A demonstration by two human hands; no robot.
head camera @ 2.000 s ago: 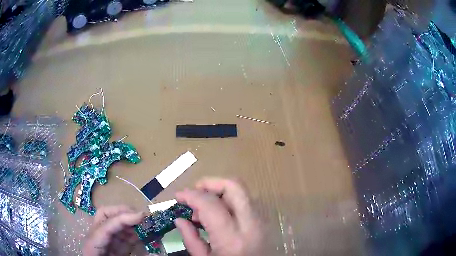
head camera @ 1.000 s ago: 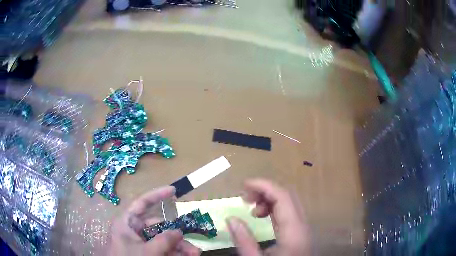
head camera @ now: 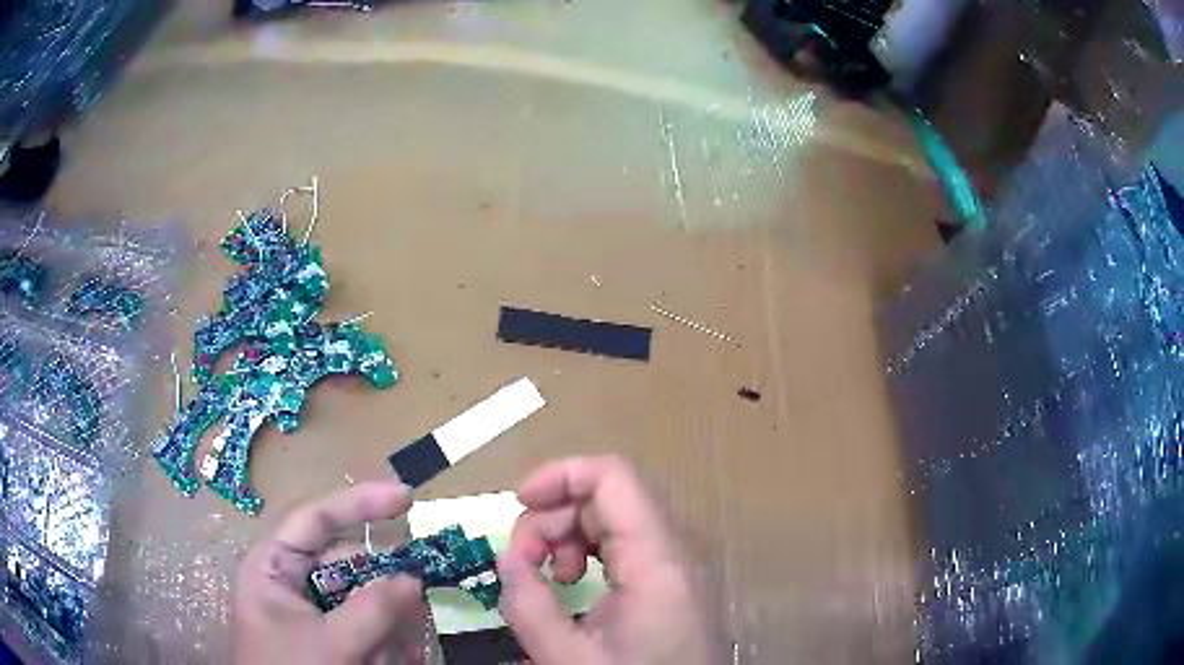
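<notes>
My left hand (head camera: 331,578) grips a green circuit board (head camera: 416,559) by its left part, low in the view. My right hand (head camera: 604,572) is at the board's right end, fingers curled with thumb and fingertips close together; whether it holds something small or touches the board I cannot tell. A pale yellow backing sheet (head camera: 455,608) with a dark lower edge lies under the hands, partly hidden. A white strip (head camera: 491,418) with one black end lies just beyond them. A flat black foam strip (head camera: 574,334) lies mid-table.
A pile of green circuit boards (head camera: 279,351) with thin wires lies at left. A clear blister tray (head camera: 65,455) with boards is at far left. Shiny clear trays (head camera: 1039,390) stand at right. A thin pale scrap (head camera: 695,324) and tiny dark bit (head camera: 749,392) lie mid-right.
My right hand was apart from the board one second ago and has moved in to its right end, its fingers closing together. My left hand still holds the board. The whole view has shifted slightly.
</notes>
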